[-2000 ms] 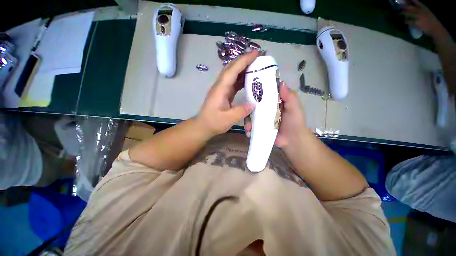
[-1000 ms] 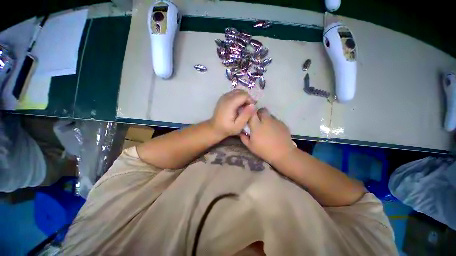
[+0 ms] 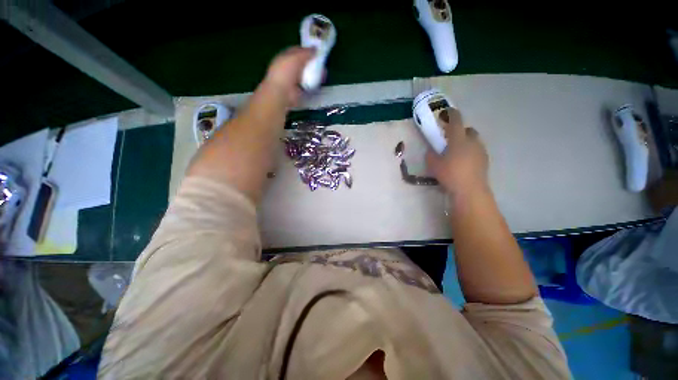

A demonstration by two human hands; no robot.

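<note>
My left hand (image 3: 288, 73) is stretched out over the green belt, around the lower part of a white handset (image 3: 320, 46) with its gold panel up. My right hand (image 3: 462, 154) is on another white handset (image 3: 430, 108) on the mat; its fingers cover the handle and lower panel. A pile of shiny pink-purple oval pieces (image 3: 321, 154) lies between my arms. A lone oval piece (image 3: 399, 148) lies right of the pile, above a grey ridged strip (image 3: 416, 178) that my right hand partly hides.
A handset (image 3: 211, 119) lies behind my left arm. Another handset (image 3: 444, 46) is on the green belt (image 3: 372, 44). A further handset (image 3: 633, 152) is at right beside another person's hand (image 3: 662, 199). Papers (image 3: 85, 167) and a dark phone-like rectangle (image 3: 42, 211) lie left.
My hands have parted from the near edge. The left reached forward to a handset on the belt; the right moved onto the handset at right. The view has shifted, showing more belt.
</note>
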